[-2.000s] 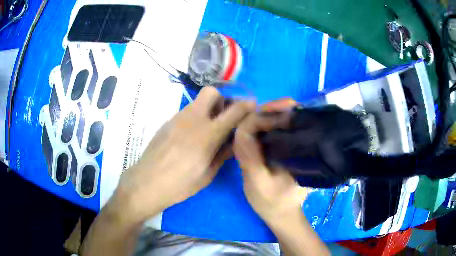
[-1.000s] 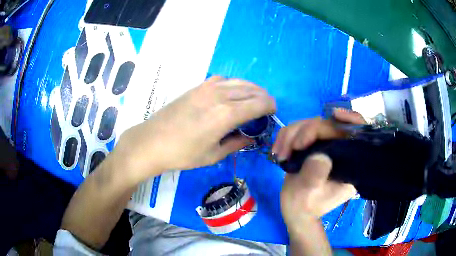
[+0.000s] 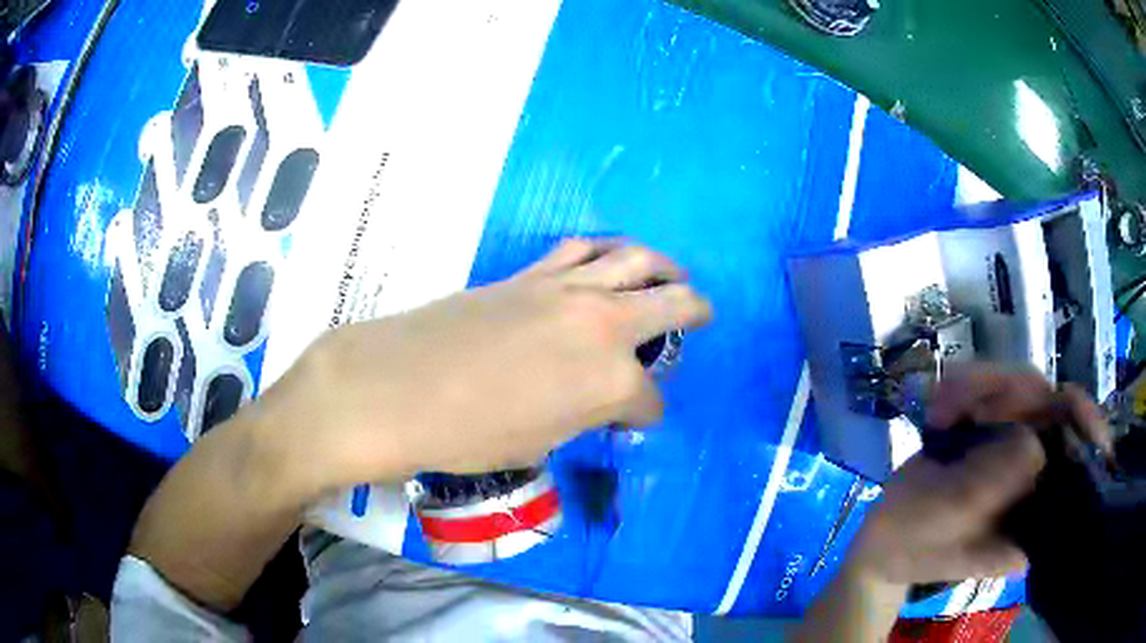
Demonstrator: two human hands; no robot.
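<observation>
My left hand [image 3: 503, 364] is closed around the ring board assembly [image 3: 661, 348], of which only a dark round edge shows past the fingers. The banded round part [image 3: 488, 518], white with a red stripe and dark toothed edge, lies on the printed sheet below my left wrist. A small black connector [image 3: 596, 492] hangs or lies beside it, blurred. My right hand [image 3: 974, 477] holds the black electric screwdriver [image 3: 1068, 528] at the right, in front of the screw feeder [image 3: 840, 320]. The bit tip cannot be made out.
The blue-and-white printed sheet [image 3: 679, 151] covers the bench. A thin dark tool, likely tweezers [image 3: 840, 534], lies below the feeder. The green surface [image 3: 955, 75] behind carries round units [image 3: 834, 10] at its edges. A dark round thing [image 3: 19, 123] is at the far left.
My right hand and the screwdriver have moved right, away from my left hand to the feeder. The banded part has shifted left and now sits partly under my left wrist.
</observation>
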